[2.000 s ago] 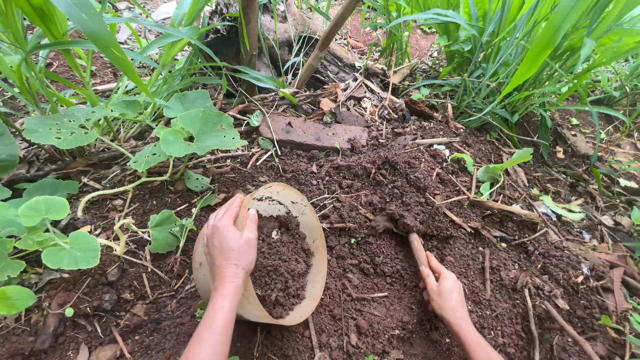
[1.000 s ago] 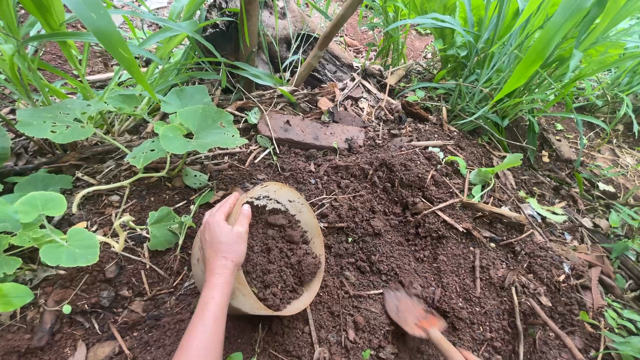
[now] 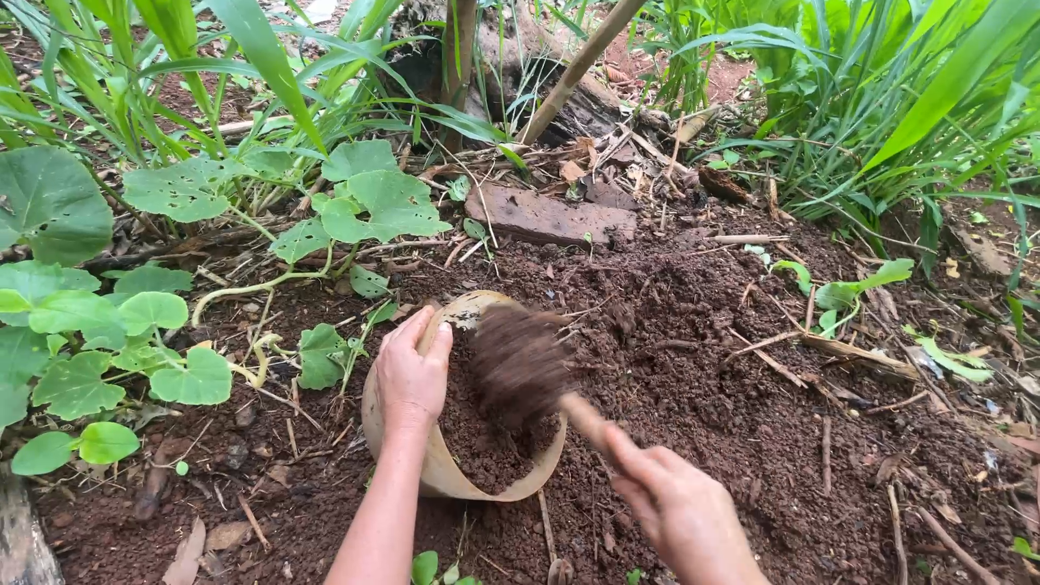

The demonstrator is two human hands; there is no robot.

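Note:
My left hand (image 3: 413,370) grips the left rim of a round, pale tan container (image 3: 439,467), which tilts on the ground with dark reddish-brown soil (image 3: 479,455) inside. Held in my right hand (image 3: 666,487) is the wooden handle of a small trowel (image 3: 585,418). The trowel's head, blurred by motion, is over the container's opening, covered by a heap of soil (image 3: 520,361) that hides the blade. Loose dug soil (image 3: 691,349) lies right of the container.
A brick (image 3: 552,215) lies beyond the soil, before a weathered log (image 3: 569,106) and leaning sticks (image 3: 581,73). A broad-leaved vine (image 3: 276,284) spreads at the left. Tall grass (image 3: 886,106) grows at the back right. Twigs (image 3: 764,345) litter the ground.
The trowel has moved from the dug soil at the right to over the container, with soil on it now. My left hand keeps its grip on the rim.

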